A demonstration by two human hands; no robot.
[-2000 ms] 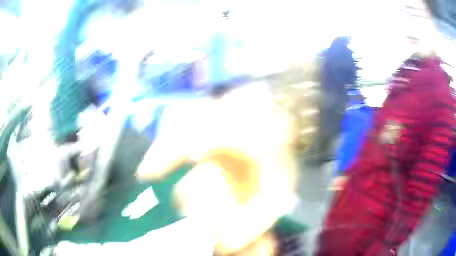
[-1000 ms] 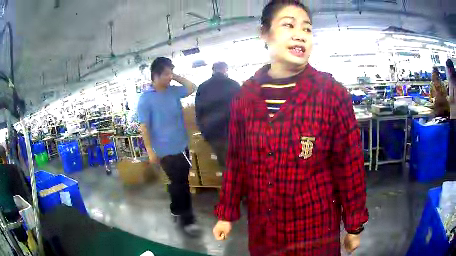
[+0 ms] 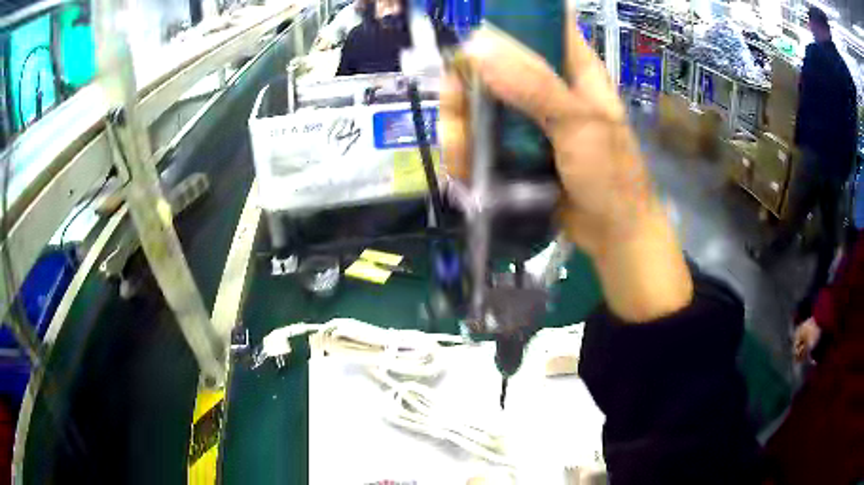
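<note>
My right hand (image 3: 578, 142) is raised at the upper middle, its fingers wrapped around the dark teal power screwdriver (image 3: 526, 38). The screwdriver hangs upright, and its thin dark bit (image 3: 505, 384) points down over the white work pad (image 3: 341, 455). A cream power cord (image 3: 407, 388) lies in a loose bundle on the pad. Its plug (image 3: 275, 349) lies at the pad's upper left, on the green bench. A pale piece shows at the pad's right, partly hidden by my dark sleeve. My left hand is not in view.
A white box-like unit (image 3: 313, 166) with a blue label stands behind the pad. A clear cup (image 3: 322, 275) and yellow pieces (image 3: 374, 266) lie before it. The dark conveyor (image 3: 133, 379) and slanted metal post (image 3: 161, 227) are at left. People show behind and at right.
The view has swung from the aisle and a person in red plaid down to the bench. My right hand is now in view on the screwdriver. The person in red is at the right edge.
</note>
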